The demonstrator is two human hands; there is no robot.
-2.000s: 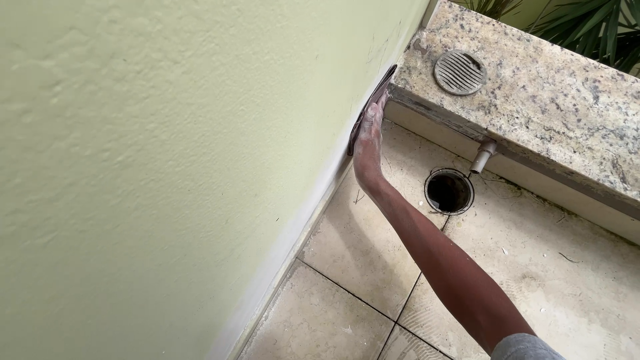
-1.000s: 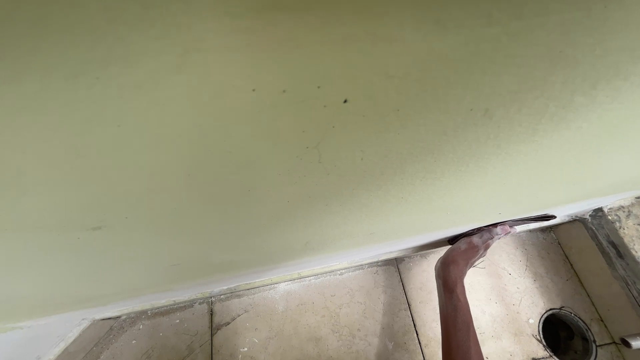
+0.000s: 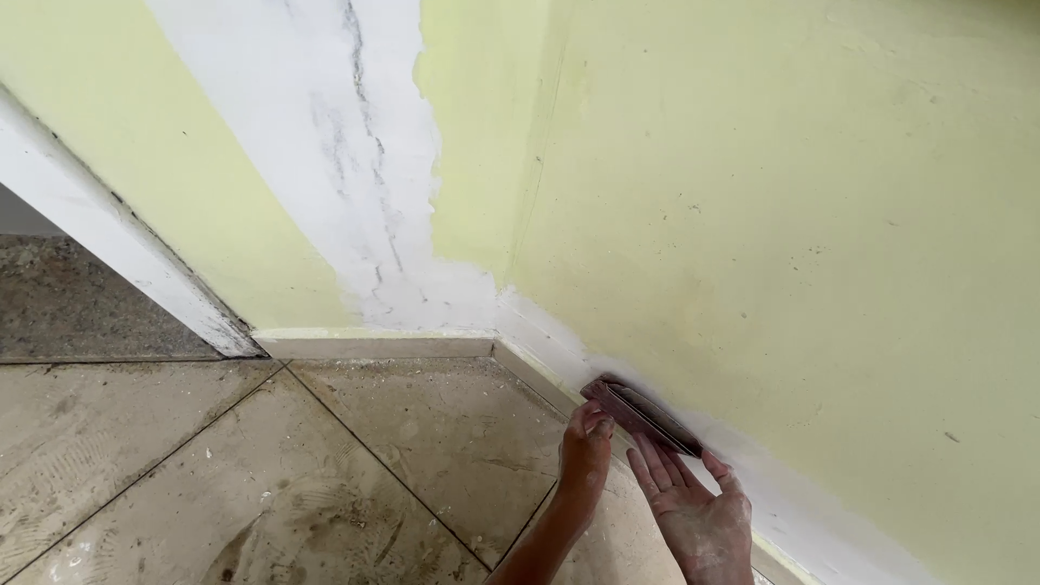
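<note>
A dark, folded sheet of sandpaper [image 3: 642,414] is held near the foot of the yellow-green wall [image 3: 772,203], over a white patched band just above the baseboard. My left hand [image 3: 589,439] grips its left end between thumb and fingers. At its right end is my right hand [image 3: 699,504], palm up and dusted white, with the thumb and fingers on the sheet's edge. Whether the sheet touches the wall cannot be told. White filler [image 3: 366,162] with grey cracks runs down the wall left of the corner.
A tile baseboard [image 3: 382,348] follows the foot of both walls and meets at the corner. Stained beige floor tiles [image 3: 325,487] lie below. On the left stand a white door frame [image 3: 122,211] and a speckled stone threshold [image 3: 81,301].
The view has swung to the wall corner and door frame. Earlier one hand pressed the dark sheet flat to the wall near the floor drain; now both hands hold it off to the side of the corner.
</note>
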